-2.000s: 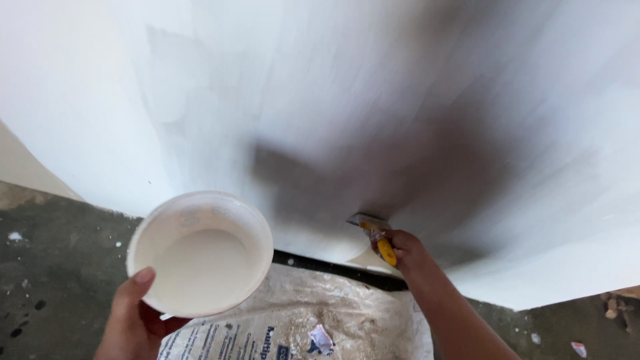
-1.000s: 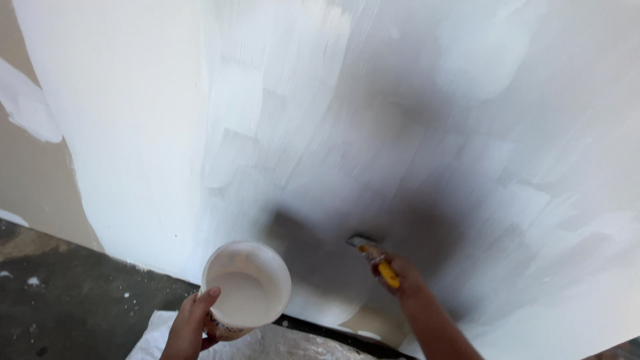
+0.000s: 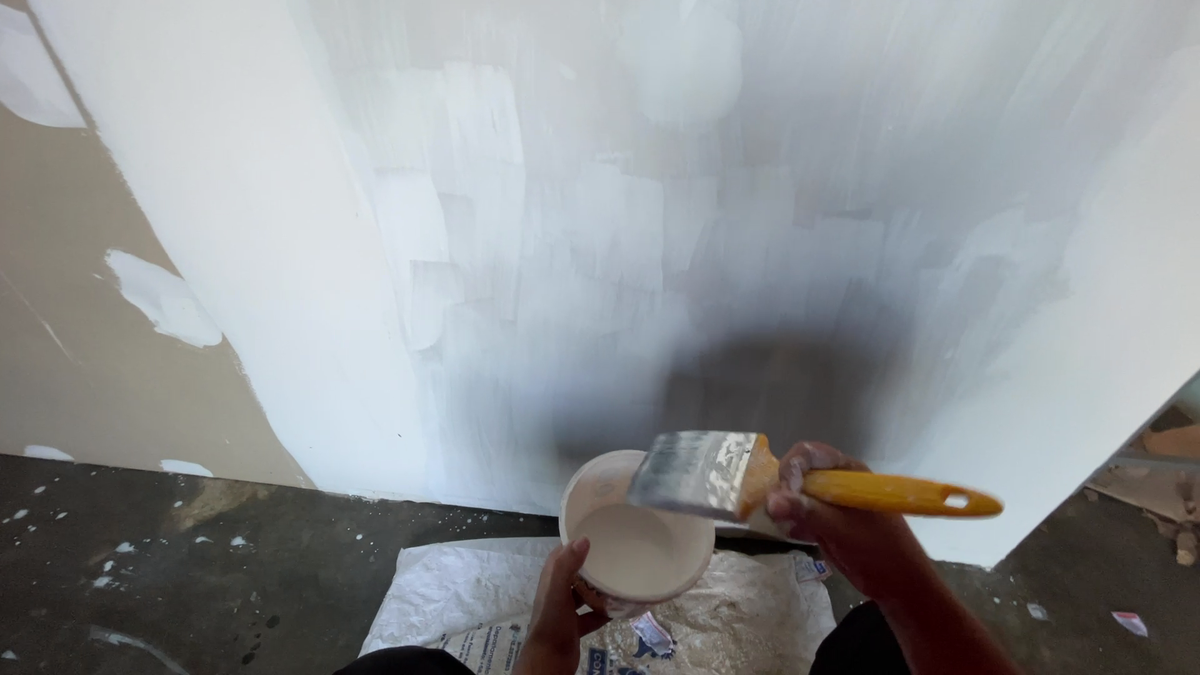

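My left hand [image 3: 562, 605] grips a round tub [image 3: 637, 553] of off-white paint from its left side, thumb over the rim. In my right hand [image 3: 816, 487] is a wide paintbrush [image 3: 698, 473] with a yellow handle, held near the metal band, the handle's end pointing right. Its paint-smeared head is over the tub's upper right rim; whether the bristles touch the rim I cannot tell. Behind them stands a wall [image 3: 581, 234] with patchy white brush strokes, darkened by a shadow low down.
Below the tub, a flattened printed sack [image 3: 412, 591] lies on the dark floor [image 3: 281, 562], which has white paint spatters. Unpainted tan wall [image 3: 94, 375] with white patches is at the left. Past the wall's right edge lie some brownish pieces [image 3: 1148, 487].
The brush has left the wall and come over the tub, its handle now pointing right. My left hand still holds the tub. The view has shifted.
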